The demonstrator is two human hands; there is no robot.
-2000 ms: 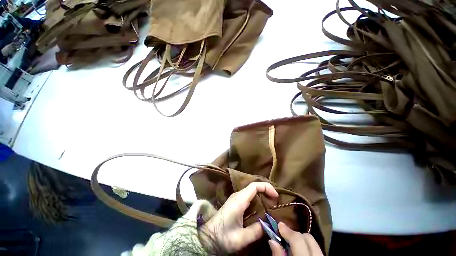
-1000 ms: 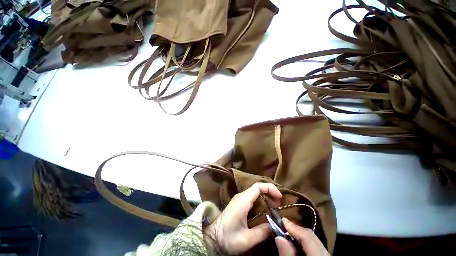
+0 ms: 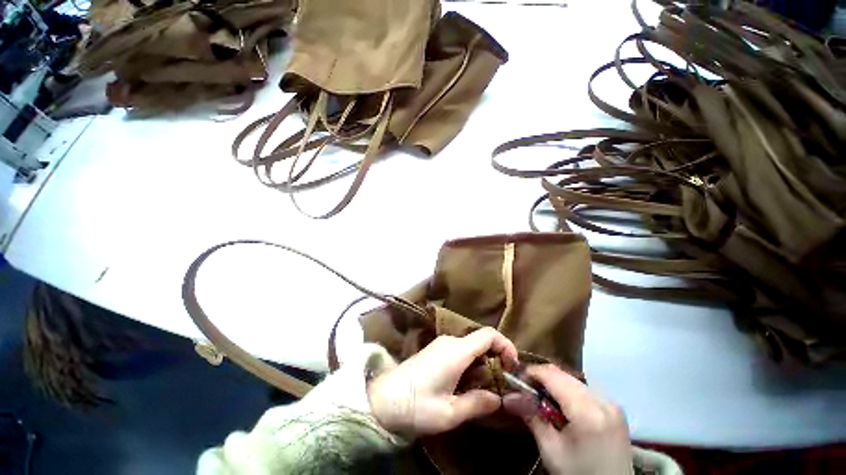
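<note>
A brown tote bag (image 3: 547, 288) lies at the near edge of the white table, with a pale tan strip down its raised panel and handle loops reaching left. My left hand (image 3: 441, 382) pinches the bag's edge near its opening. My right hand (image 3: 580, 417) holds small thread snips (image 3: 547, 406) with red on the handle. The blade tips are at the fabric beside my left fingertips. The spot between the fingers is small and partly hidden, so any thread there cannot be made out.
Two tote bags (image 3: 357, 46) with handle loops lie at the far middle of the white table (image 3: 167, 213). A large bag pile (image 3: 761, 176) is at right, its loops pointing inward. Another bag pile (image 3: 185, 70) is far left. Brown strips (image 3: 60, 348) hang below the table edge at left.
My right hand has moved up and more of it shows, with the red on the snips now visible. The bag opening is more gathered and covered by my hands. The view has shifted slightly.
</note>
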